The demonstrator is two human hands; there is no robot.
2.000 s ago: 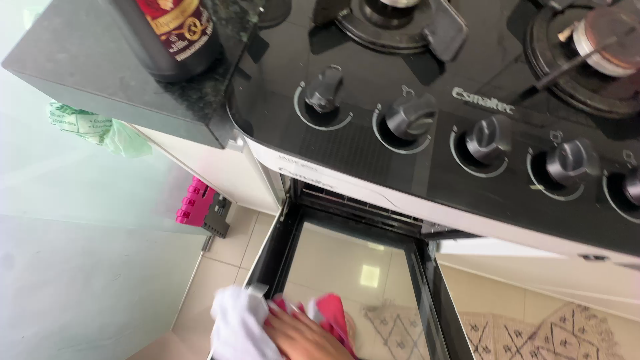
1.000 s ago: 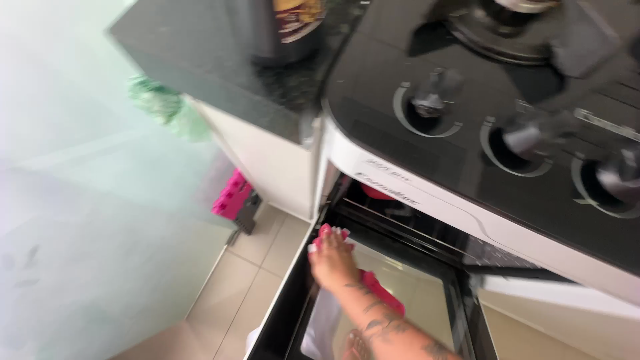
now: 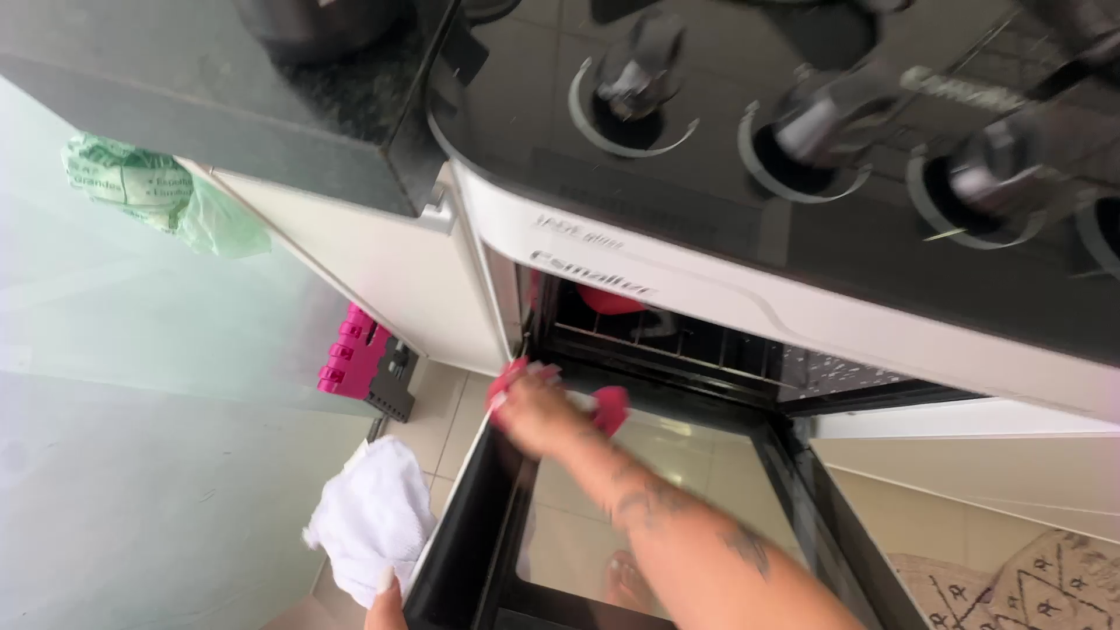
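Note:
My right hand (image 3: 535,409) presses a pink cloth (image 3: 611,409) against the left side edge of the lowered oven door (image 3: 464,525), near its hinge. The forearm crosses the door's glass (image 3: 700,472). Low in the view, left of the door, my left hand (image 3: 385,605) holds a white cloth (image 3: 374,516) that hangs beside the door; only a finger or thumb of that hand shows. Inside the oven a wire rack (image 3: 665,346) and a red item (image 3: 610,300) are partly visible.
Stove knobs (image 3: 634,83) line the black cooktop above. Left are a dark stone counter (image 3: 289,131) with a dark container (image 3: 319,26), a green plastic bag (image 3: 166,192) and a folded pink and grey plastic item (image 3: 354,354). A patterned rug (image 3: 1032,586) lies lower right.
My right hand with the pink cloth has moved from the lower part of the door up to its left edge near the hinge. The white cloth now hangs outside the door's left side.

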